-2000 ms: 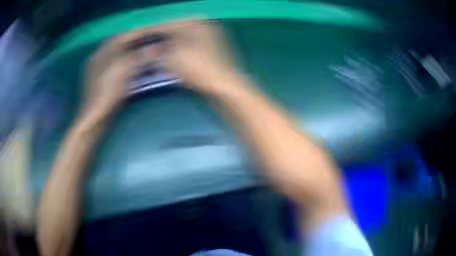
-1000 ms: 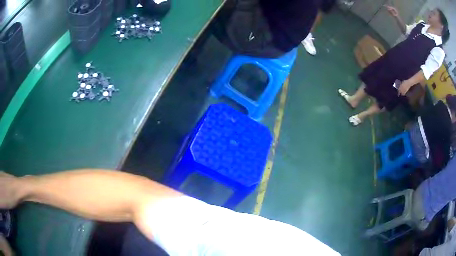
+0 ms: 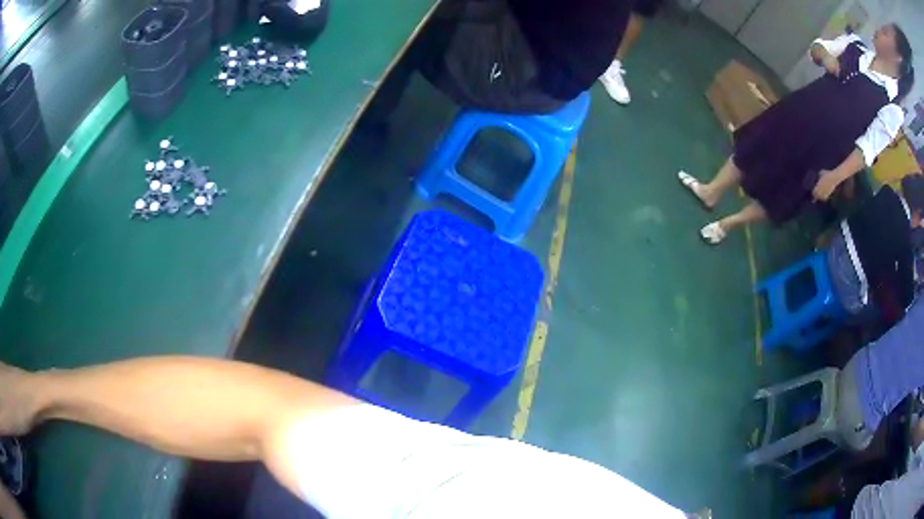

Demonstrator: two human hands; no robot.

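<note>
My right hand is at the left edge, cut off by it, with my bare forearm and white sleeve reaching across the bottom. A dark piece shows just below the hand at the edge; whether the fingers grip it is hidden. A sliver of skin in the bottom left corner looks like part of my left hand, nearly all out of the picture.
The green bench holds piles of small grey fittings with white tops and stacked dark housings. Beside it stand a dark-blue stool and light-blue stool. People sit and stand beyond, one standing right.
The view has swung right from both hands over the bench to the aisle, then shifted slightly. The standing person's lower hand has moved down. My right arm stays nearly in place since one second ago.
</note>
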